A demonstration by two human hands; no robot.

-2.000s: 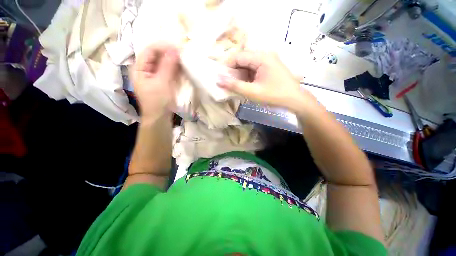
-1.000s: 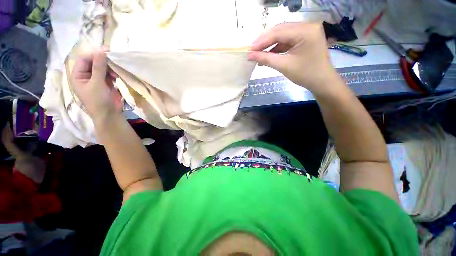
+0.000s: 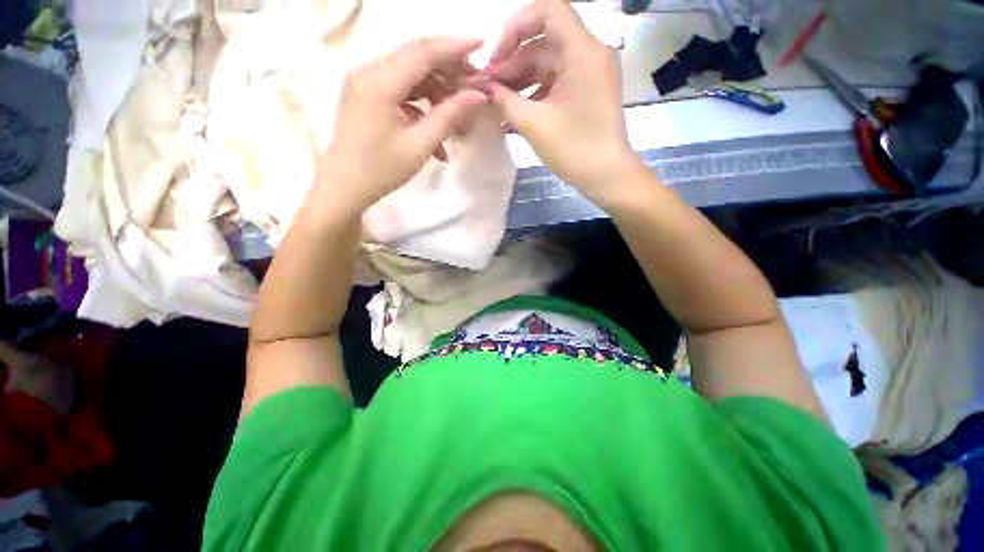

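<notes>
Cream fabric hangs from my hands over the front edge of the table. My left hand and my right hand are close together at the top of the fabric, fingertips nearly touching. Both hands pinch the fabric's edge between thumb and fingers. The exact spot between the fingertips is small and partly hidden by the fingers. A heap of cream fabric lies to the left and behind my hands.
Black pieces lie right of my hands, with thread snips beside them. A red stick, scissors and a dark shiny object lie farther right. A ruler strip runs along the table's front edge. A person's red clothing shows at left.
My hands were apart, holding the fabric's edge stretched between them. They have come together, and the fabric now hangs folded below them. The view has shifted slightly.
</notes>
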